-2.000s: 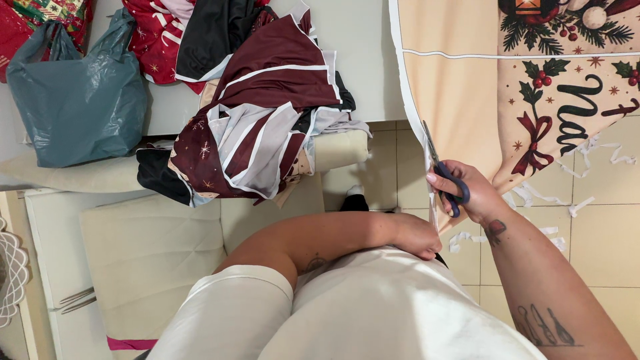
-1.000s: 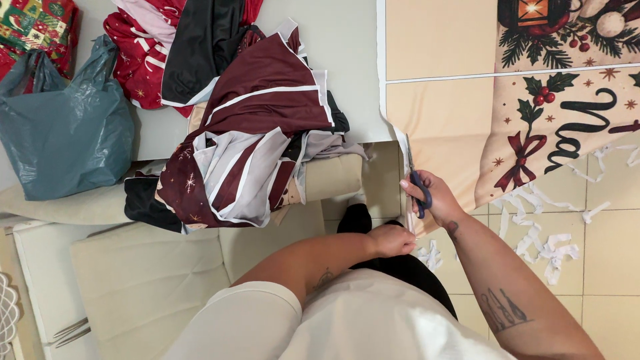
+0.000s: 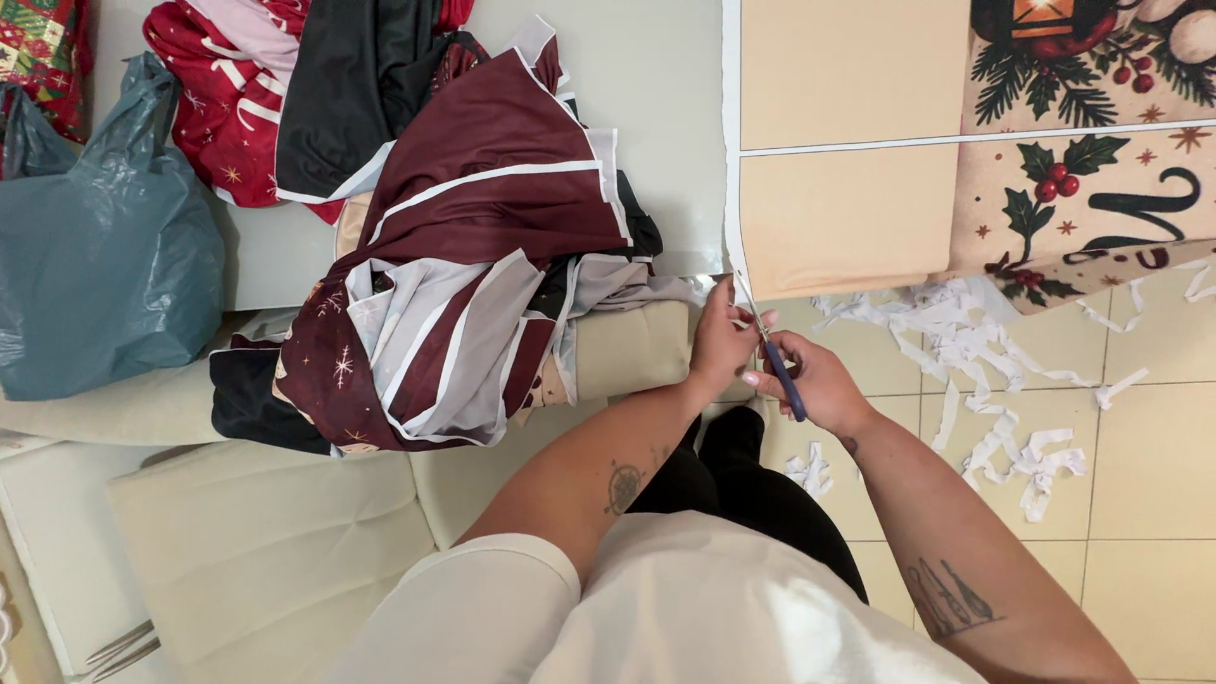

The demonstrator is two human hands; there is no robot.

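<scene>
In my right hand (image 3: 807,380) are scissors with dark blue handles (image 3: 785,380), their blades pointing up at the white margin of a printed beige fabric (image 3: 845,218). The fabric bears holly, a lantern and black lettering; it lies on the table and hangs over its near edge. My left hand (image 3: 724,337) is at the fabric's lower left corner, close to the blades, with thumb and fingers near the edge; whether it pinches the fabric is not plain.
A pile of maroon and grey fabric (image 3: 494,199) lies at the table edge (image 3: 655,66) and over a cream padded chair (image 3: 275,541). A blue-grey plastic bag (image 3: 114,256) stands left. White fabric strips (image 3: 950,332) lie on the tiled floor (image 3: 1149,456).
My hands and the scissors have moved up along the fabric's left margin, closer to the table edge. The left hand, earlier low near my body, is now beside the blades. More floor strips show.
</scene>
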